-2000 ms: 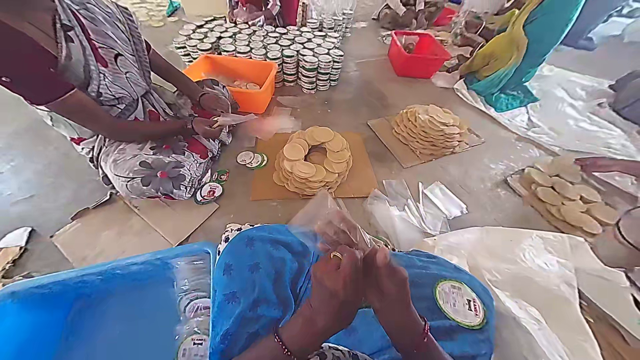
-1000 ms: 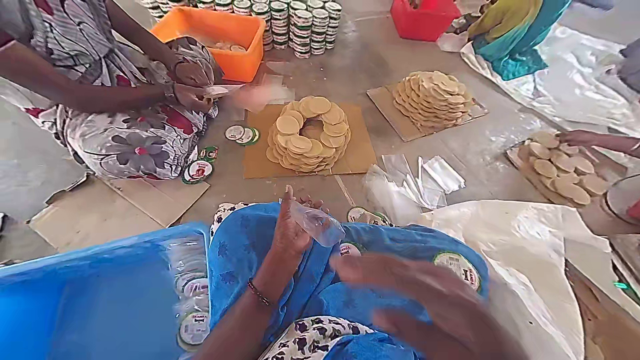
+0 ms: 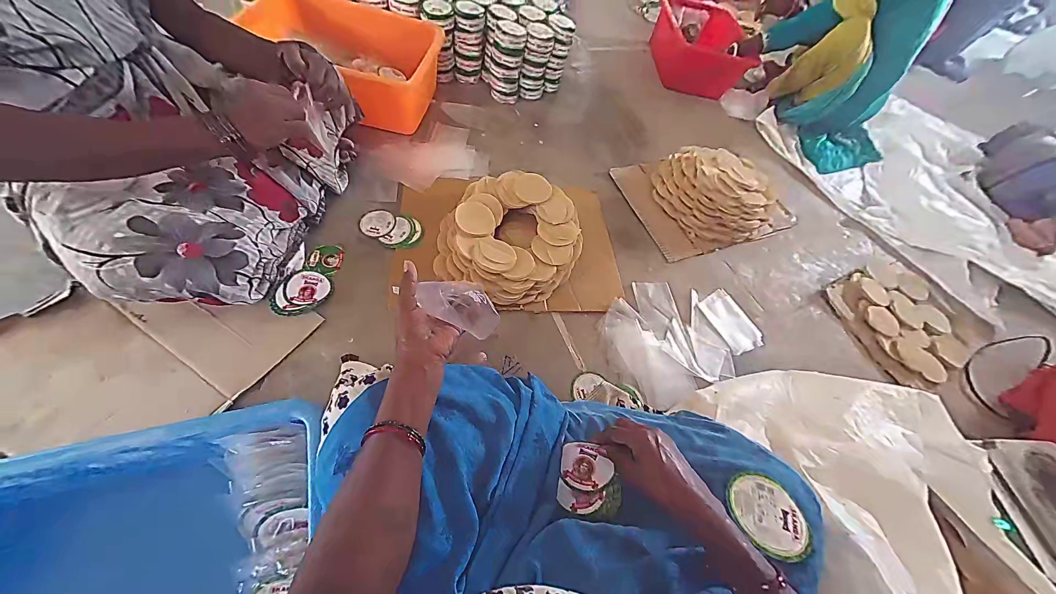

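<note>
My left hand (image 3: 425, 330) holds a clear plastic bag (image 3: 459, 307) between thumb and fingers, in front of the ring-shaped pile of flat round discs of dough (image 3: 474, 219) on cardboard. Over the blue cloth on my lap, my right hand (image 3: 631, 450) has its fingertips on a round printed label (image 3: 587, 467); more labels lie beneath it. Another round label (image 3: 769, 516) rests on the cloth to the right. Clear plastic bags (image 3: 681, 330) are spread on the floor beyond my lap.
A blue tub (image 3: 165, 429) with packed labelled packets stands at left. Ahead are an orange crate (image 3: 396, 99), stacked round labelled packs (image 3: 516, 58), a red tub (image 3: 697, 62) and two more disc piles (image 3: 714, 194), (image 3: 907, 318) on boards. A person's hands (image 3: 280, 107) work at upper left.
My hands were together at the plastic bag two seconds ago and are now apart. The right hand has moved to the labels on my lap; the left still holds the bag.
</note>
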